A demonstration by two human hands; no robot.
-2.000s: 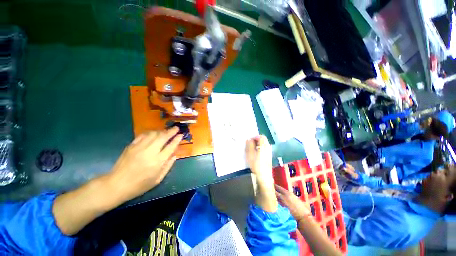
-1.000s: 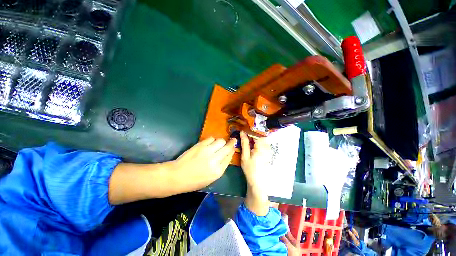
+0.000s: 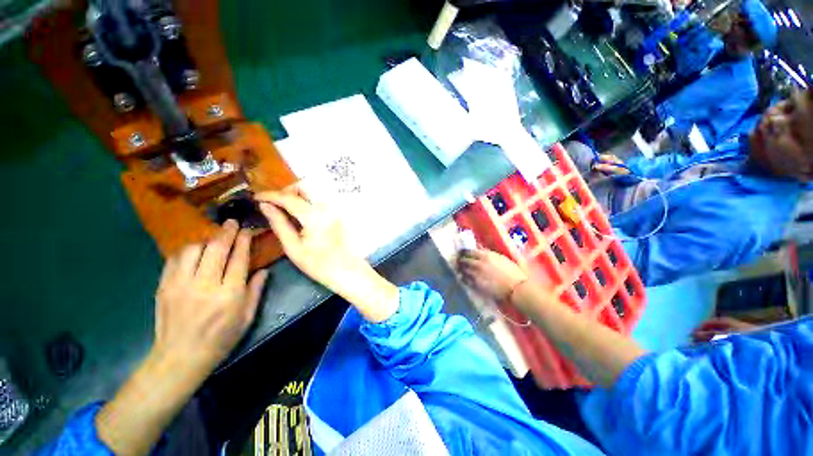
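Observation:
The orange-brown press fixture [image 3: 165,209] stands at the upper left, with its steel toggle clamp [image 3: 156,85] above the nest. A dark round part [image 3: 239,212] sits low on the orange base, under the clamp end. My left hand [image 3: 203,298] lies at the base's front edge, its fingertips against the dark part. My right hand [image 3: 312,240] reaches in from the right, thumb and forefinger close together at the part's right side. Whether the right fingertips pinch something tiny is hidden. White paper [image 3: 357,174] with a heap of tiny specks [image 3: 343,171] lies right of the fixture.
A red divided bin [image 3: 570,258] with small black parts is at the right, with another person's hand [image 3: 490,274] beside it. A white box [image 3: 426,111] and plastic bag [image 3: 486,53] lie beyond the paper. A loose black disc [image 3: 64,354] is at the lower left. People in blue are at the right.
The view has swung, so the fixture now shows further left and the red bin shows more fully. Both hands remain at the nest, the left fingers now spread along its front side.

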